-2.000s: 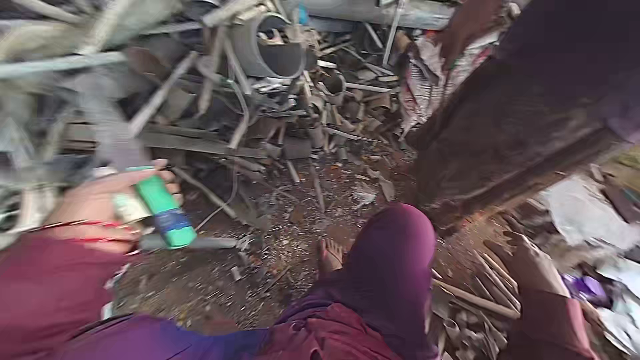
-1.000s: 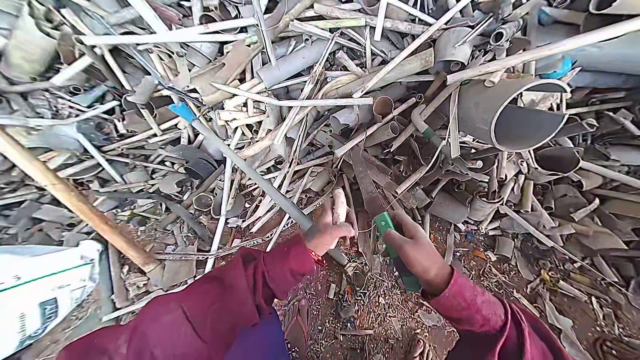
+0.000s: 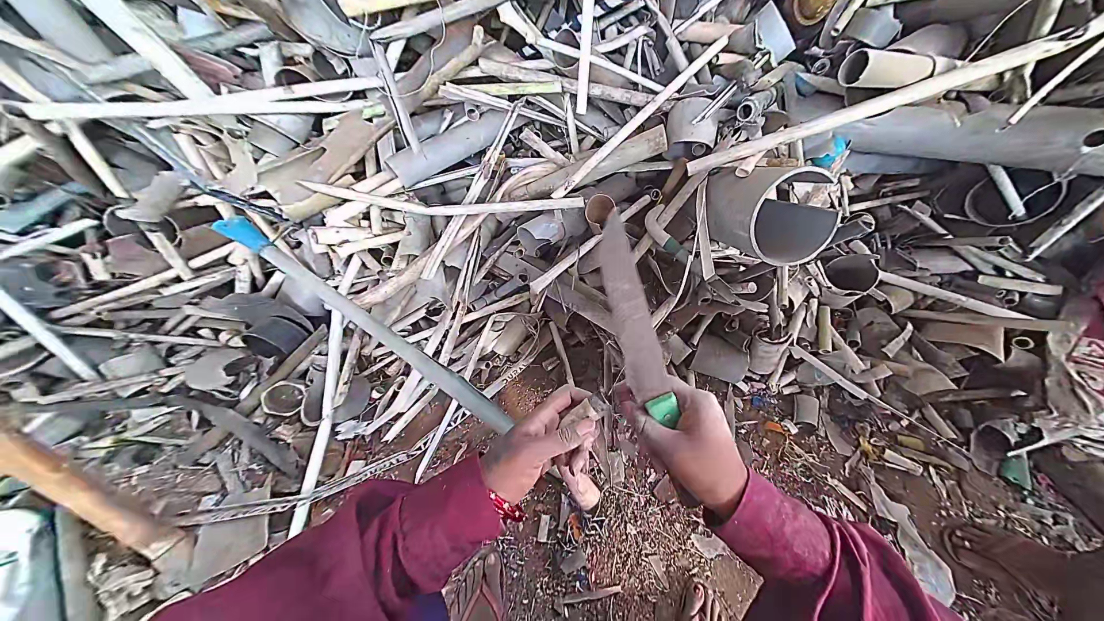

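My right hand (image 3: 690, 440) is closed around the green handle (image 3: 662, 409) of a hand saw. The saw's wide, dull blade (image 3: 634, 310) points up and away over the scrap, and its teeth are too blurred to tell. To the left of it, my left hand (image 3: 545, 440) pinches a small tan piece (image 3: 576, 416) between thumb and fingers. Just below that hand a short, pale, rounded piece (image 3: 583, 490) shows; whether the hand holds it, I cannot tell. A long grey pipe with a blue end (image 3: 371, 328) slants down to behind my left hand.
A heap of broken plastic pipes and strips spreads ahead, with a wide cut grey pipe (image 3: 793, 220) at right. A thick wooden pole (image 3: 78, 492) lies at left beside a white sack (image 3: 26, 561). Another person's foot (image 3: 992, 552) shows at lower right.
Two seconds ago the green-handled tool was in my left hand; one second ago it was in my right. Since then its blade has swung up. The view has moved strongly.
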